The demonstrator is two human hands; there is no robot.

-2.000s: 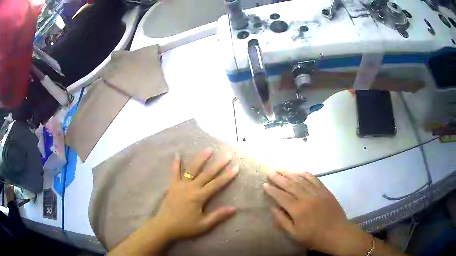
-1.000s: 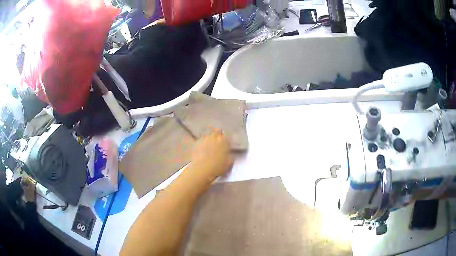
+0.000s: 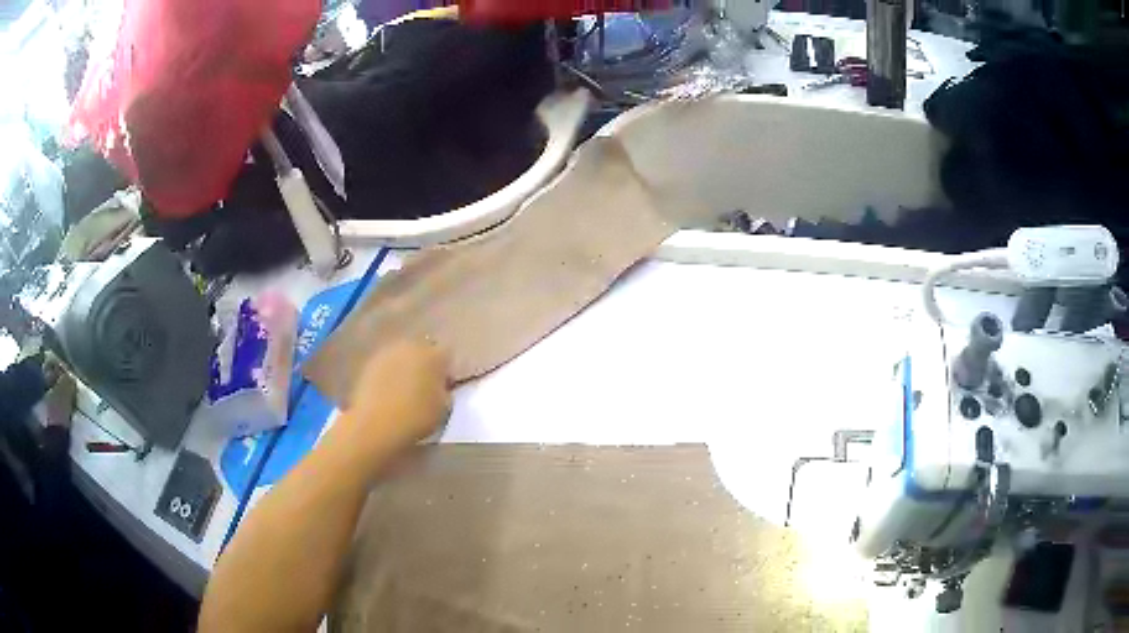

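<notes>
My left hand point(image 3: 402, 393) is at the left of the table, on the near edge of a smaller beige-brown cut piece point(image 3: 532, 266). Its fingers are blurred and partly hidden, so I cannot tell whether they grip the cloth. The smaller piece is stretched out diagonally, and its far end lies over the rim of the pale tray at the back. A large beige-brown garment panel point(image 3: 582, 532) lies flat in front of me, its right part under the bright light by the needle area. My right hand is not in view.
The sewing machine point(image 3: 953, 420) stands at the right with a lamp point(image 3: 1062, 256) above it and a smartphone point(image 3: 1038, 579) below its head. A tissue pack point(image 3: 251, 365) and a grey boxy device point(image 3: 136, 340) are at the left. A red bag hangs upper left.
My left hand has moved from the large panel to the smaller cloth, then left along it. The smaller cloth went from a folded shape to a long stretched one. My right hand has left view.
</notes>
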